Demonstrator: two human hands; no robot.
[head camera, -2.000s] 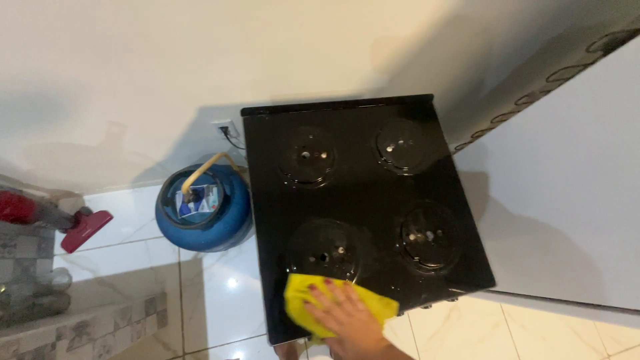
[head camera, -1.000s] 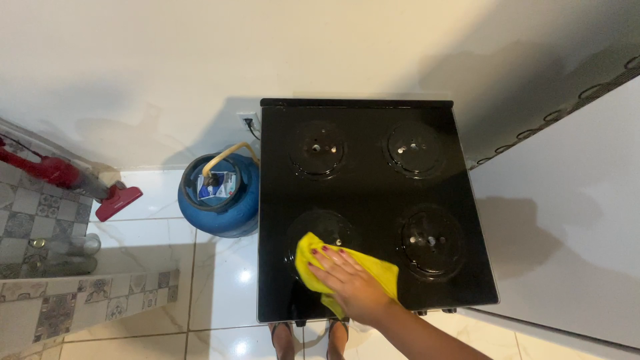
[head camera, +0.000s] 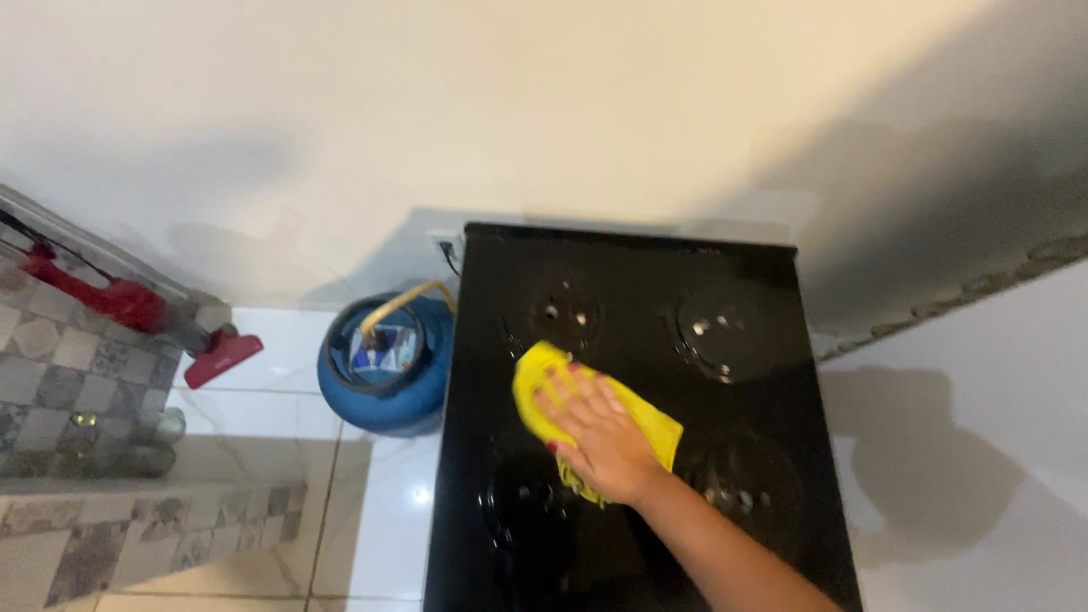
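My right hand (head camera: 599, 433) lies flat, fingers spread, on a yellow cloth (head camera: 654, 425) and presses it against the black top of a stove (head camera: 629, 255). The cloth is between the burner wells on the left side, its lower part bunched under my palm. Four round burner wells show without grates or caps, with small metal fittings in them; the surface has shiny, wet-looking spots. My left hand is out of view.
Left of the stove stands a blue gas cylinder (head camera: 387, 408) with a pale hose. Further left are a red stick vacuum (head camera: 127, 306) and a tiled counter (head camera: 153, 527). A wall with a plugged outlet (head camera: 446, 246) rises behind, and a white surface (head camera: 977, 442) stands at right.
My right hand and the yellow cloth have moved from the front left of the stove top toward the rear left burner well. The view has shifted.
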